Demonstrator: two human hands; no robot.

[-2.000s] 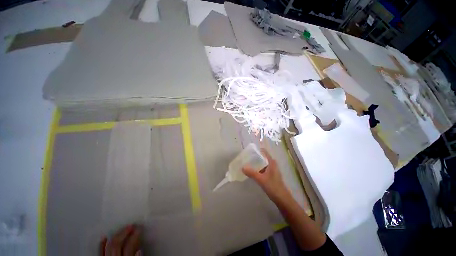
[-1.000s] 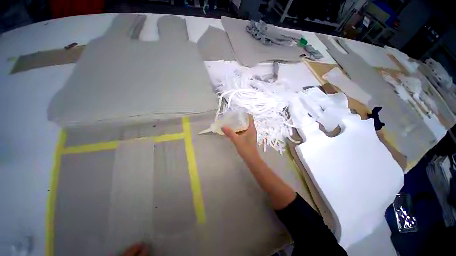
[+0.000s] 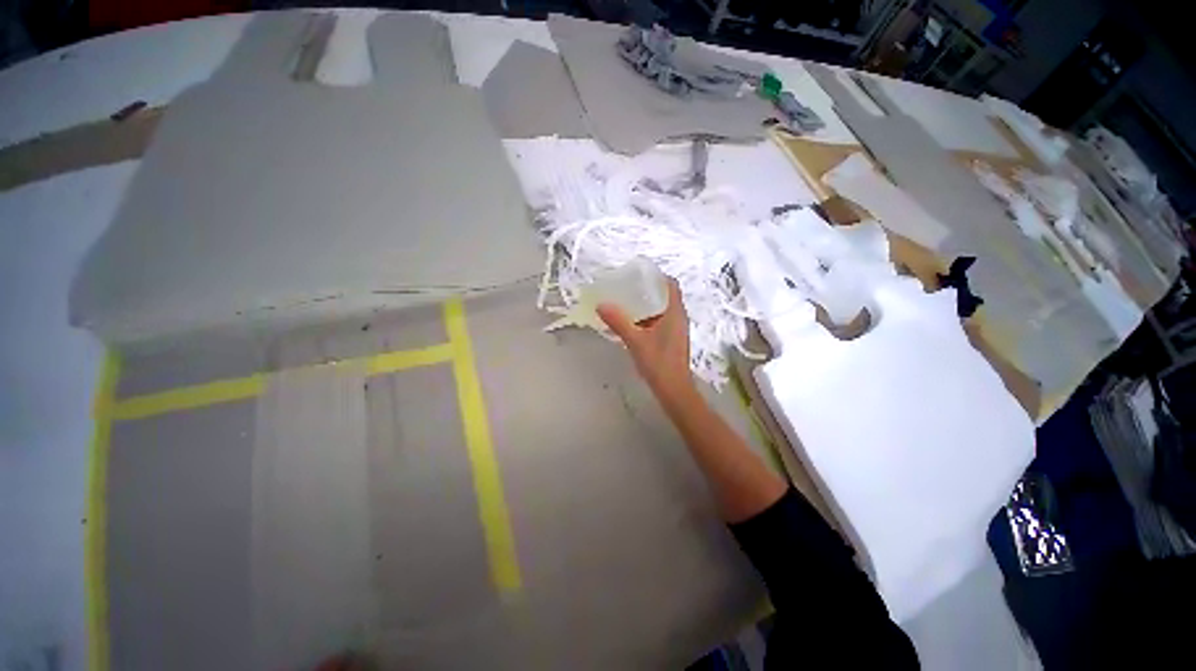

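My right hand is closed around a translucent cream-white squeeze bottle, just at the near edge of a heap of white strips. Its thin nozzle points left over the grey-beige sheeting. Only a small blurred bit of my left hand shows at the bottom edge; its fingers cannot be made out. Below it and to its left, a pale band lies on the marked work area, bounded by yellow tape.
Grey vest-shaped sheets lie beyond the tape. A stack of white cut panels lies at the right, with a black item beside it. Grey scraps with a green item lie at the far side. A shiny packet is at lower right.
My right hand has moved away from me with the bottle, up to the white strips. My left hand has dropped almost out of the picture. The view has shifted slightly.
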